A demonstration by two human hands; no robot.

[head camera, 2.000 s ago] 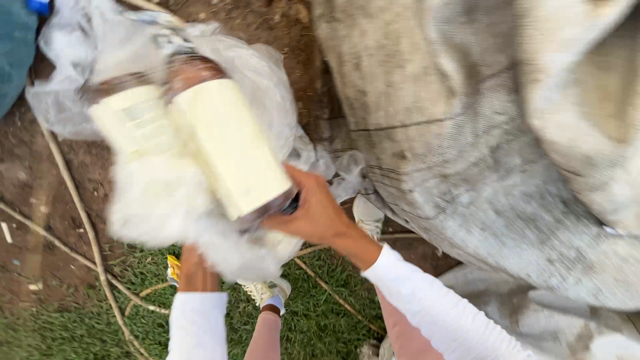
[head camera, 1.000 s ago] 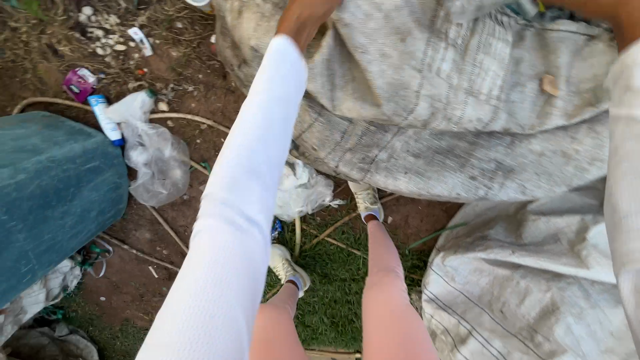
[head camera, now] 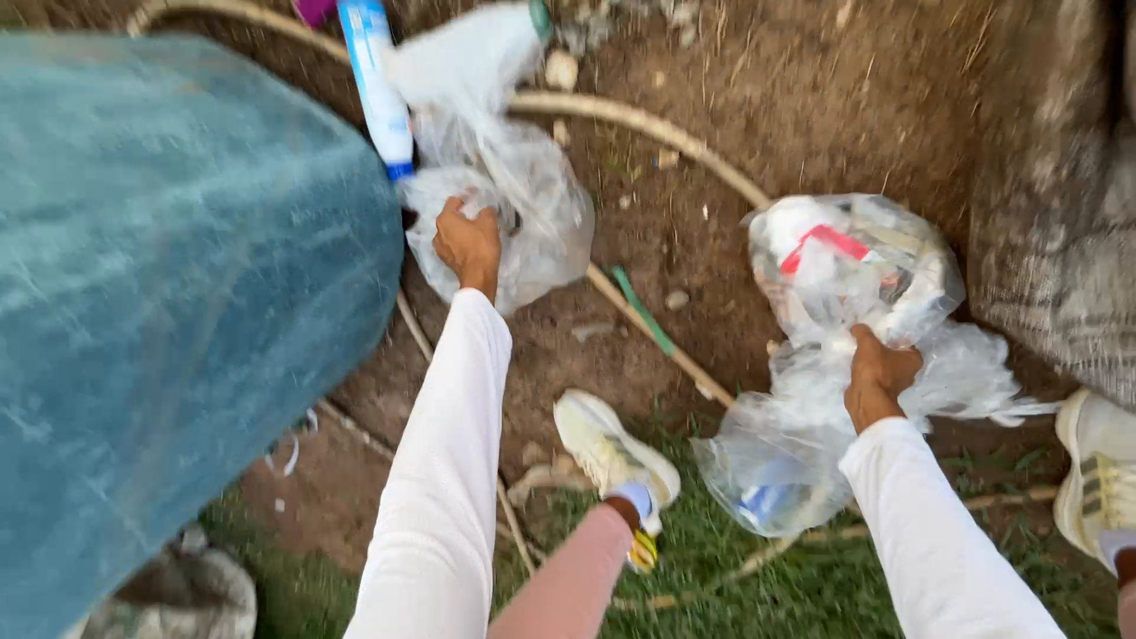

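My left hand (head camera: 469, 241) has its fingers closed on a clear plastic bag (head camera: 550, 213) that lies beside a blue tarp-covered bulk. Just above that bag are a white bottle with a green cap (head camera: 470, 53) and a white and blue bottle (head camera: 377, 89). On the other side, my right hand (head camera: 881, 373) grips crumpled clear plastic bags (head camera: 958, 368). Above this hand, a bulging clear bag (head camera: 856, 266) shows white items and a red strip inside. Below it, another clear bag part (head camera: 777, 470) holds something blue. My fingertips are partly hidden in the plastic.
The blue tarp-covered bulk (head camera: 195, 266) fills the left side. A tan hose or cane (head camera: 657, 129) curves over the soil, with a green strip (head camera: 641, 306) by it. Woven sacking (head camera: 1056, 222) stands at the right. My shoes (head camera: 612, 444) are among grass and soil.
My hands have come down from the large sacking at the top to the plastic bags on the ground. Two seconds ago they held two labelled containers with plastic around them. The view has shifted left.
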